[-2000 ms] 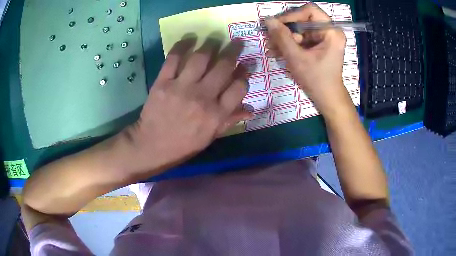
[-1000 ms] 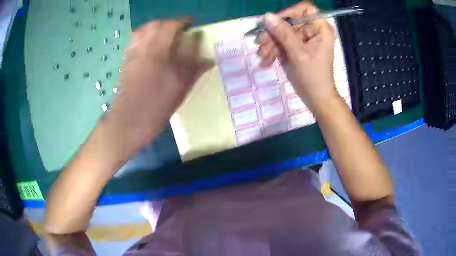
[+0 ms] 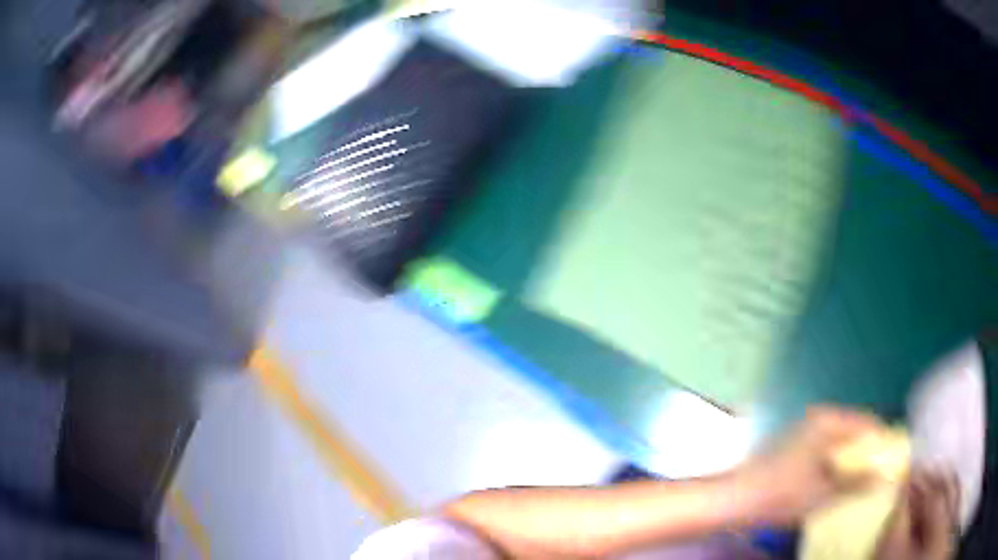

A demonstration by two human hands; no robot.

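Observation:
The view is strongly blurred. My left hand [image 3: 810, 459] is at the lower right, closed on the yellow backing paper [image 3: 854, 520]. A white curved sheet [image 3: 954, 421], perhaps the label sheet, rises beside it at the right. Part of my right hand [image 3: 930, 514] shows at the lower right corner, against the yellow paper. Its fingers are too blurred to read, and no pen can be made out.
The pale green mat [image 3: 679, 230] lies on the dark green bench, its loose parts smeared by blur. A black tray [image 3: 438, 120] and a green sign [image 3: 454, 290] are left of it. White papers [image 3: 536, 38] lie behind. Blue tape [image 3: 536, 377] edges the bench; yellow lines [image 3: 328, 438] mark the floor.
The view has swung left, bringing in the side tray, papers and floor. My hands and the yellow paper now sit at the lower right. My left hand has taken hold of the paper.

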